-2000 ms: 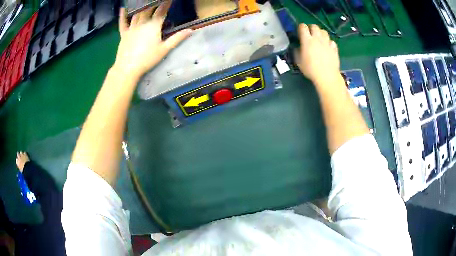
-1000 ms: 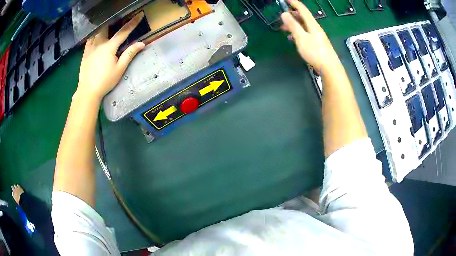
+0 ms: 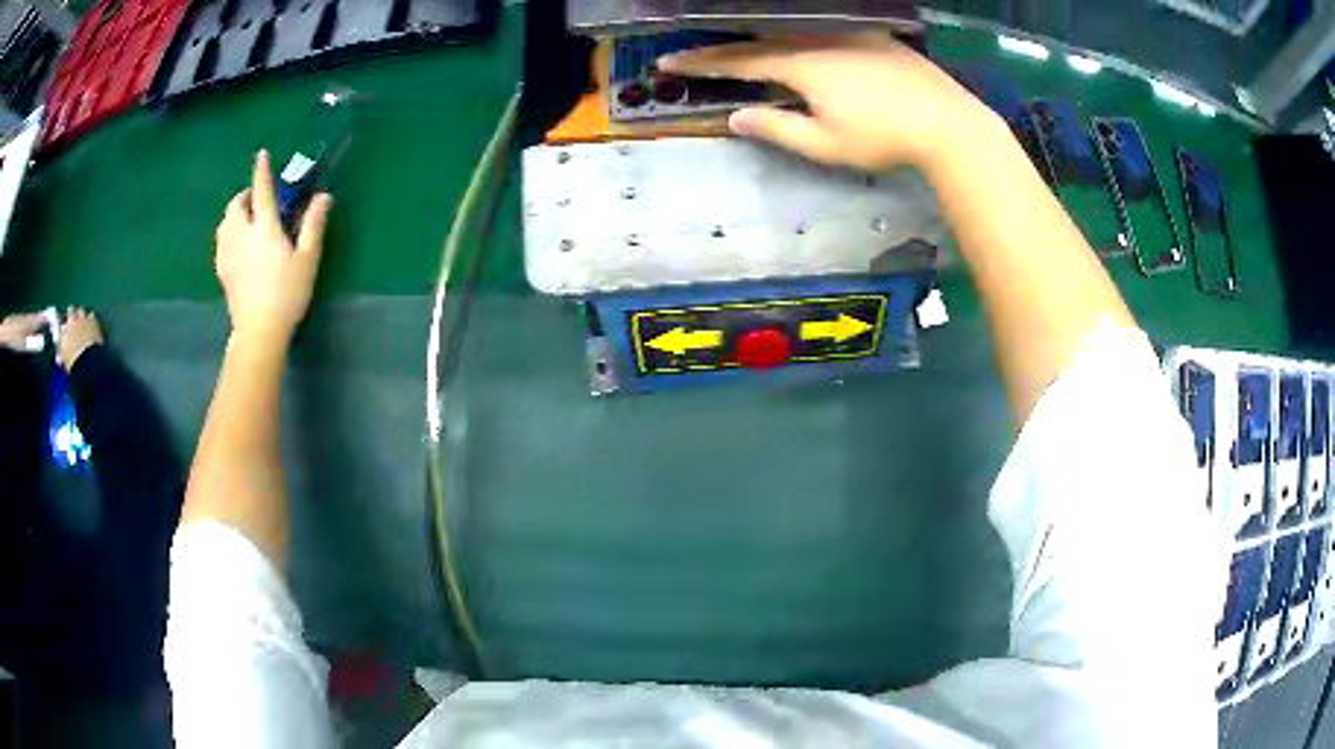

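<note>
My left hand [image 3: 271, 256] is at the left over the green mat, with thumb and fingers around the dark blue end of a phone frame [image 3: 297, 196]; the frame's thin outline is blurred. My right hand [image 3: 871, 106] reaches over the press nest [image 3: 578, 123]. Its thumb and fingers are on a second phone frame [image 3: 633, 97], which lies across the nest with its round camera holes at the left. The hand hides much of this frame. The silver base plate [image 3: 688, 220] and the red button [image 3: 763, 347] are in front of the nest.
Black [image 3: 315, 32] and red [image 3: 110, 66] trays are at upper left. Loose phone frames [image 3: 1135, 190] lie at upper right, a white tray [image 3: 1237, 512] at right. A hose [image 3: 435, 381] runs left of the press. Another person's hands [image 3: 73, 337] show at far left.
My left hand has left the nest and moved out left, now with a phone frame. My right hand has moved from the loose frames to the nest. The view has shifted, with the press further right.
</note>
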